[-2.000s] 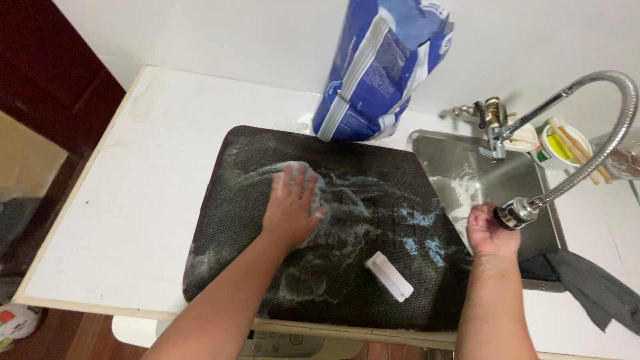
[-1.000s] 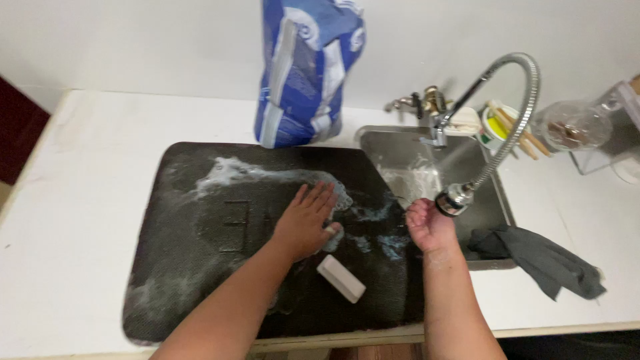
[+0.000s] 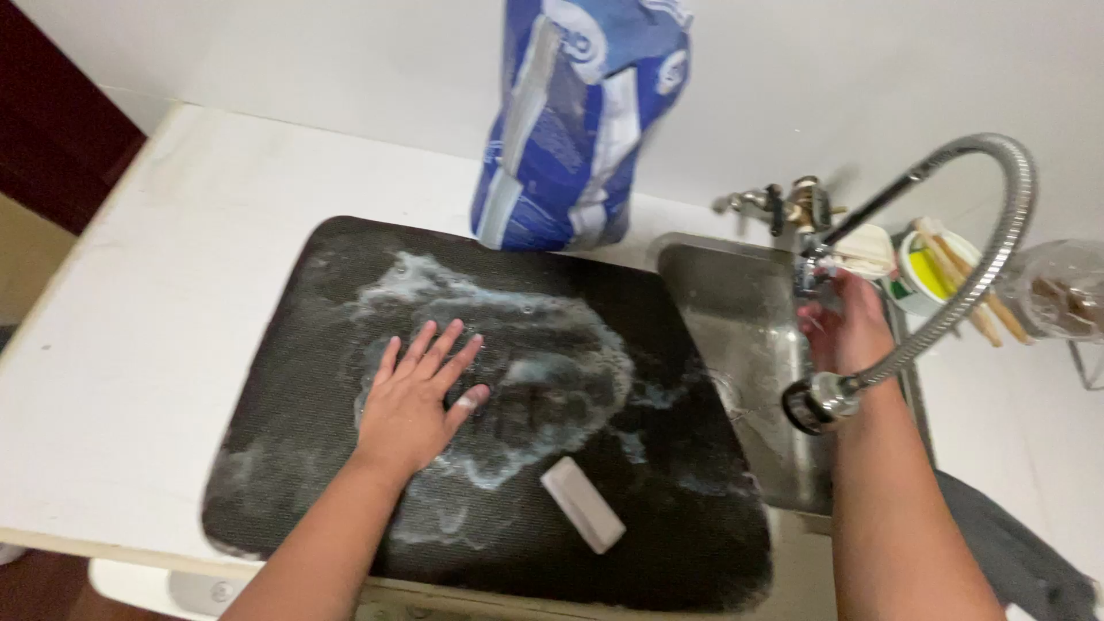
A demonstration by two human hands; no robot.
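Observation:
A black textured mat (image 3: 302, 345) with rounded corners lies on the counter, its right side reaching over the sink's edge. Whitish-blue suds form a ring across it. My left hand (image 3: 418, 401) rests flat on the mat with fingers apart and a spot of foam on the thumb. A white rectangular block (image 3: 583, 504) lies on the mat, right of that hand. My right hand (image 3: 845, 323) is over the steel sink (image 3: 776, 466), at the metal tap's spout (image 3: 811, 259); blur and the spout partly hide its fingers. The flexible hose's spray head (image 3: 815, 404) hangs beside my right forearm.
A blue and white plastic bag (image 3: 569, 129) stands against the wall behind the mat. Right of the tap are a white tub (image 3: 936, 267) with wooden-handled tools and a clear plastic container (image 3: 1065, 289). A dark grey cloth (image 3: 1000, 535) hangs near the sink's front right.
My right hand has left the spray head and moved back to the tap's spout. My left hand has moved left over the mat, and the suds are now spread in a ring.

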